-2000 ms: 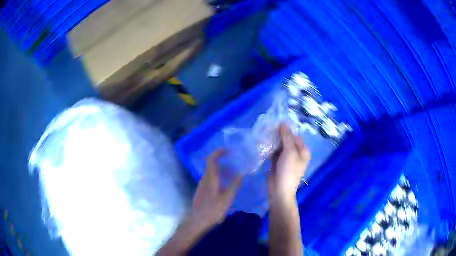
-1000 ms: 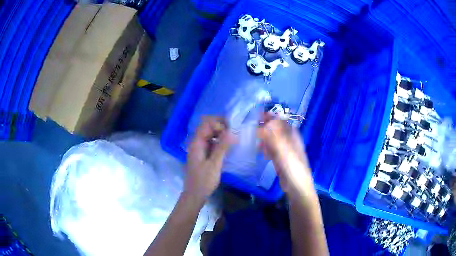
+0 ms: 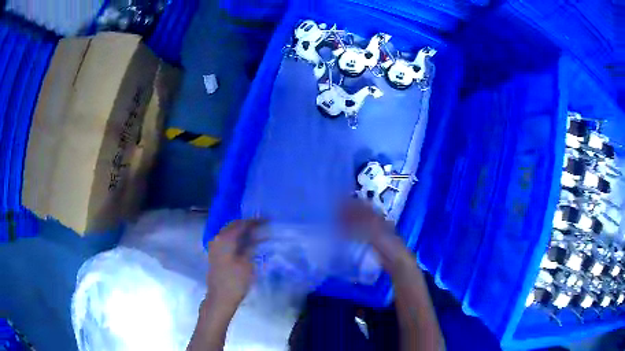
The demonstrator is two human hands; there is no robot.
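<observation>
My left hand (image 3: 233, 257) is at the near left corner of the blue crate (image 3: 229, 168), its fingers blurred beside a crinkled clear plastic bag (image 3: 291, 257). My right hand (image 3: 366, 223) is at the bag's right side, strongly blurred. I cannot tell which hand grips the film. One bare white metal assembly (image 3: 373, 179) lies just beyond my right hand on the crate's pale liner (image 3: 295, 154). Several more white assemblies (image 3: 353, 60) lie at the crate's far end.
A large translucent plastic sack (image 3: 130, 301) is at lower left. A brown cardboard box (image 3: 75, 130) stands on the left. Blue crate walls (image 3: 500, 178) rise on the right, beside a crate with rows of bare parts (image 3: 582, 226). Yellow-black tape (image 3: 194, 138) marks the floor.
Both hands have moved down and nearer to me, with the clear film now at the crate's near end. The view has shifted, and the lone assembly shows more fully.
</observation>
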